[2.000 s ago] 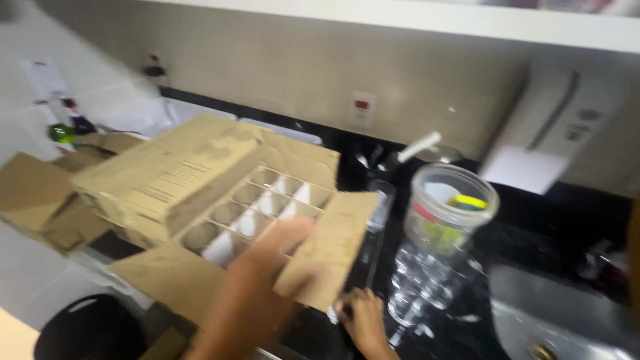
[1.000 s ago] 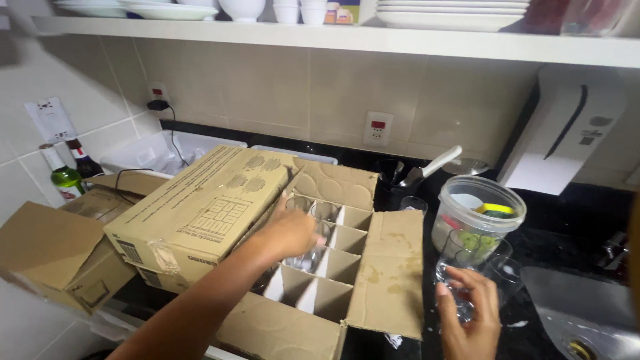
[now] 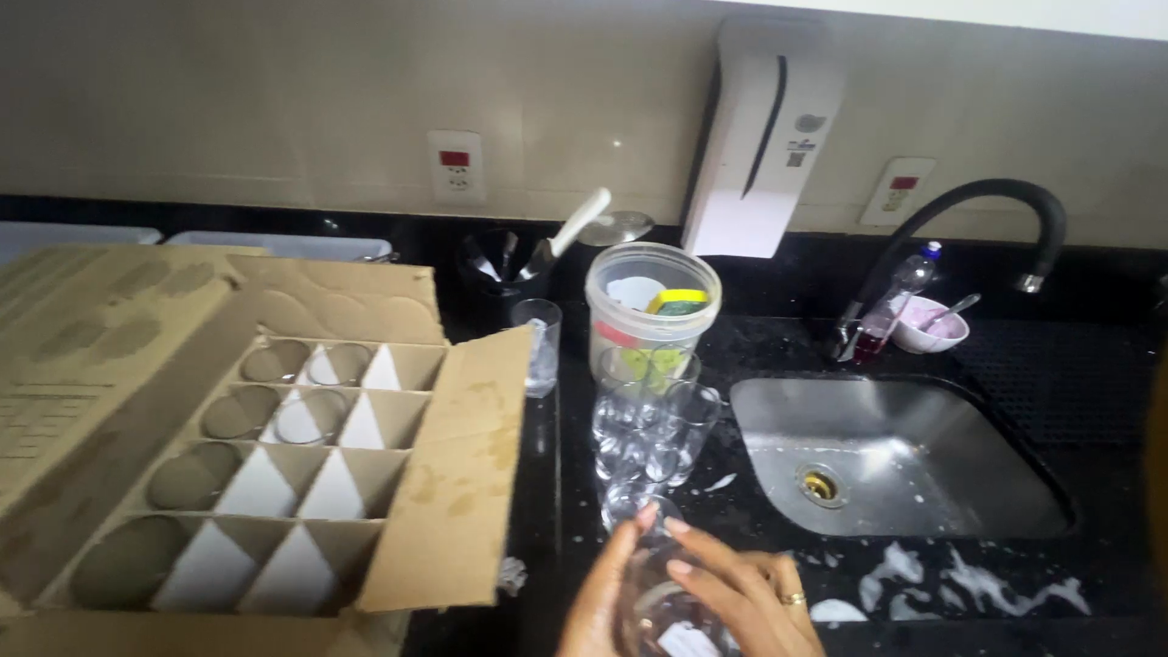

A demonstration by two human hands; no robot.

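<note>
Low in the view, my left hand (image 3: 602, 584) and my right hand (image 3: 748, 593) hold one clear drinking glass (image 3: 671, 602) between them. Just beyond it, several clear glasses (image 3: 652, 429) stand close together on the black counter, in front of a clear plastic tub (image 3: 652, 274) with sponges inside. To the left is an open cardboard box (image 3: 447, 474) with cell dividers. Glasses (image 3: 242, 412) fill its left column and two upper cells of the middle column; the other visible cells hold none.
Another glass (image 3: 540, 351) stands behind the box flap, near a dark utensil holder (image 3: 502, 269). A steel sink (image 3: 899, 456) with a black faucet (image 3: 999, 187) lies right, beside a bottle (image 3: 894, 301) and a bowl (image 3: 931, 327). Foam (image 3: 985, 584) wets the counter's front. A closed box (image 3: 82, 347) lies left.
My left hand, in the box one second ago, is now beside the right one over the counter, on a glass. The view has swung right to show the sink.
</note>
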